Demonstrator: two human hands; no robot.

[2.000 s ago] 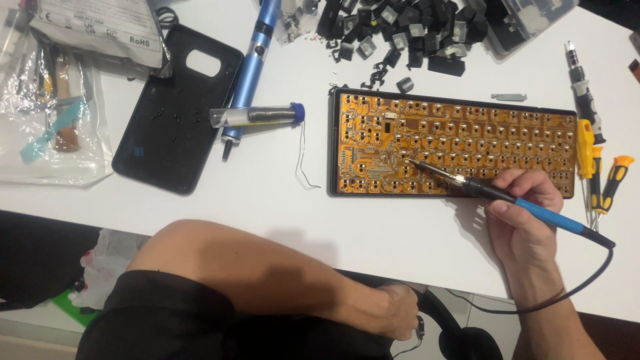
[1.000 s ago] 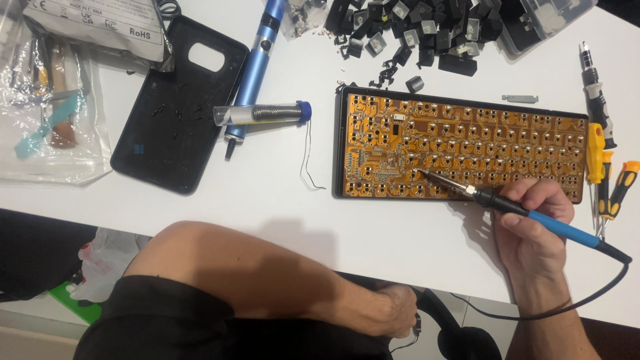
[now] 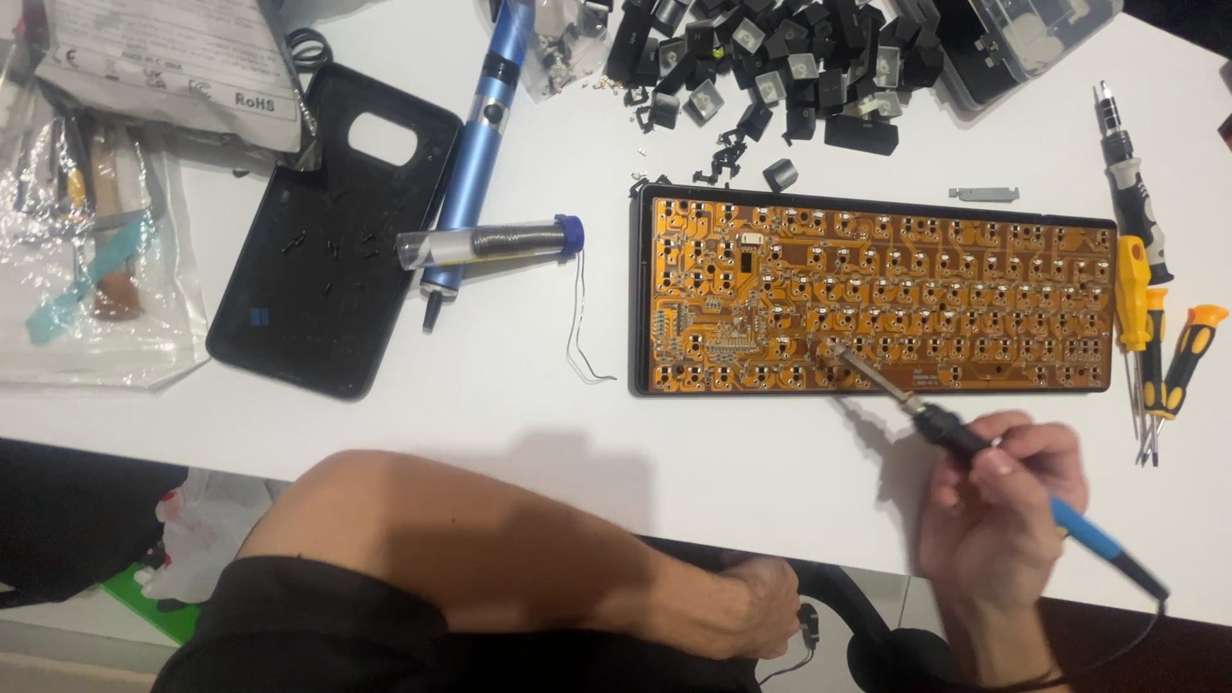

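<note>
My right hand [image 3: 1001,510] grips a soldering iron [image 3: 948,433] with a black and blue handle. The iron's metal tip is over the lower middle of an orange keyboard circuit board [image 3: 881,289] in a black frame; whether it touches is unclear. Below the table's near edge, my left hand [image 3: 760,606] rests with curled fingers beside a black cable connector [image 3: 808,626]; whether it holds anything is hidden. Left of the board lies a clear tube of solder wire [image 3: 520,239] with a blue cap, its loose end trailing onto the table. It rests across a blue pen-like tool [image 3: 472,164].
Black keycaps [image 3: 799,72] are piled behind the board, near a plastic case [image 3: 1001,48]. Screwdrivers [image 3: 1133,289] lie right of it, a small metal strip [image 3: 984,194] behind. A black phone-style cover [image 3: 332,231] holding small screws and plastic bags [image 3: 173,77] lie left.
My right hand has moved back toward the near edge of the table with the soldering iron in it. The iron's tip is slightly farther right over the board.
</note>
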